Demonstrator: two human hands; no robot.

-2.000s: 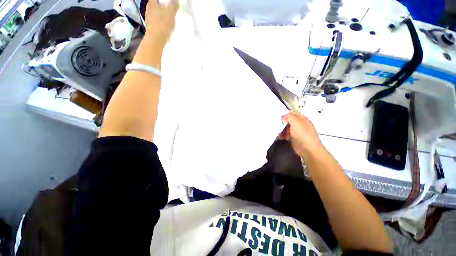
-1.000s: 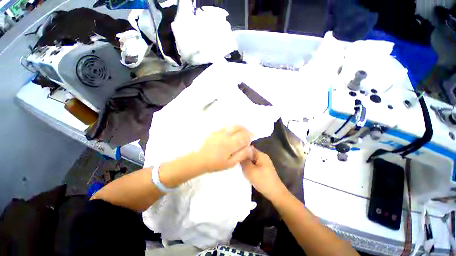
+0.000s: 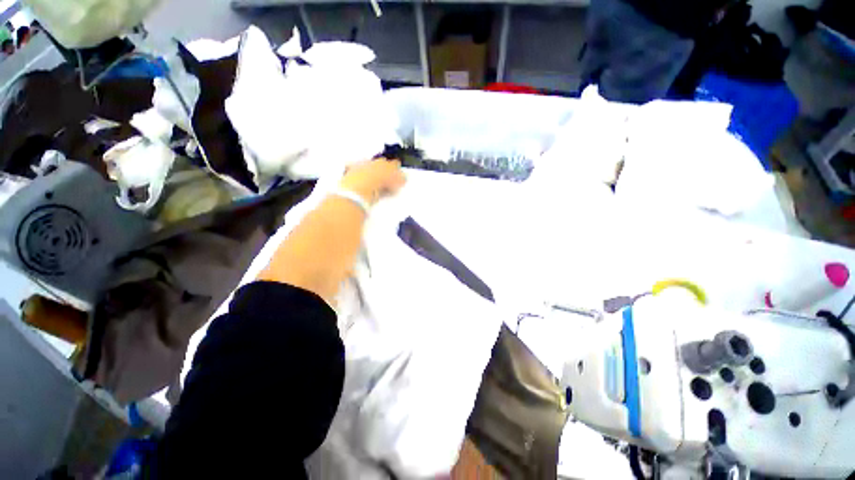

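White fabric (image 3: 403,375) lies in front of me across the machine table. A dark brown panel (image 3: 516,403) shows beside it at the lower middle, and a narrow brown strip (image 3: 441,253) shows above. The sewing machine head (image 3: 647,375) is at the lower right. My left hand (image 3: 377,178) is stretched to the table's far side, by small dark things at the tray; its fingertips and any hold are unclear. Only a small skin patch of my right hand or forearm (image 3: 473,464) shows at the bottom edge, so its fingers are hidden.
Brown fabric (image 3: 178,300) and a grey vented box (image 3: 56,234) are at left. A white pile (image 3: 309,103) stands at the back left, beside a long white tray (image 3: 469,141). A person's legs (image 3: 628,56) and a blue bag (image 3: 750,103) are beyond the table.
The view has shifted towards the table's far side. My left hand has left my right hand and the white fabric's middle and reached to the far side. My right hand has almost dropped out of view.
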